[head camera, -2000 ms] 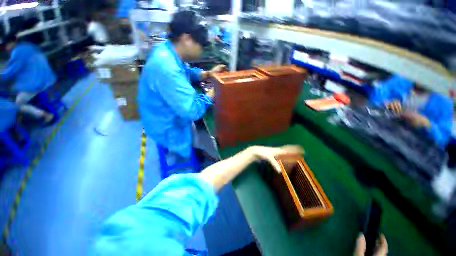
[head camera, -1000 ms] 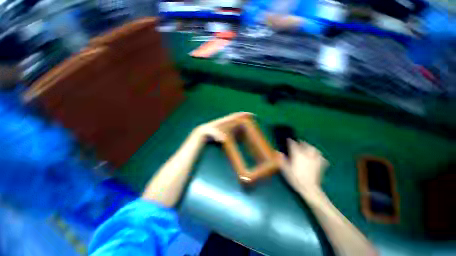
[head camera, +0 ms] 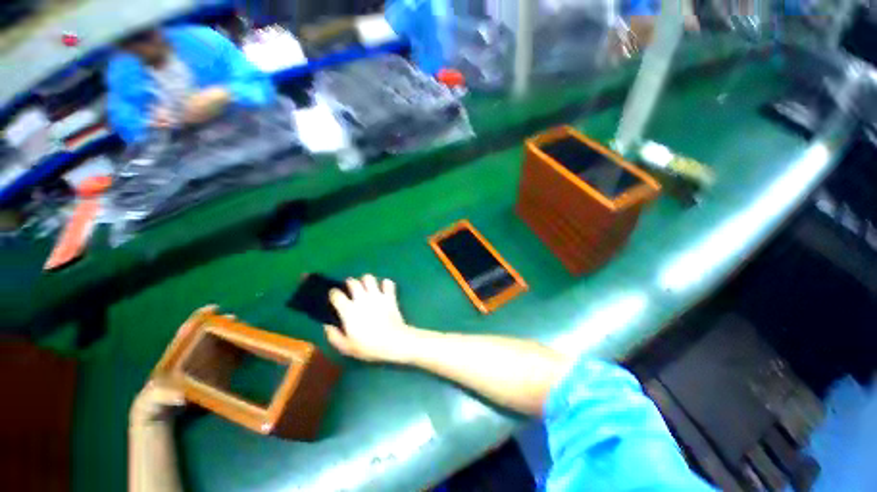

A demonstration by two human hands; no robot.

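A short stack of empty orange-brown frames (head camera: 313,394) stands at the lower left, its hollow centre showing green bench. My left hand (head camera: 168,380) holds its left side, fingers around the far left corner. My right hand (head camera: 370,317) lies over a loose black panel (head camera: 313,296) on the bench, its fingertips on the panel's right end; whether it grips the panel is unclear. A framed panel (head camera: 478,266) lies flat to the right of my right hand. A taller stack of framed panels (head camera: 577,207) stands further right, with a black top face.
The green bench (head camera: 404,240) curves to the upper right. A small dark block (head camera: 283,225) lies on its far side. A tall red-brown stack (head camera: 37,413) is at the left edge. Plastic-wrapped black parts (head camera: 385,106) and an orange-red strip (head camera: 75,231) lie beyond. A person in blue sits opposite.
The view has swung right, bringing the stack of framed panels fully in. The empty frames now show as a stack at lower left in my left hand. My right hand is on the black panel.
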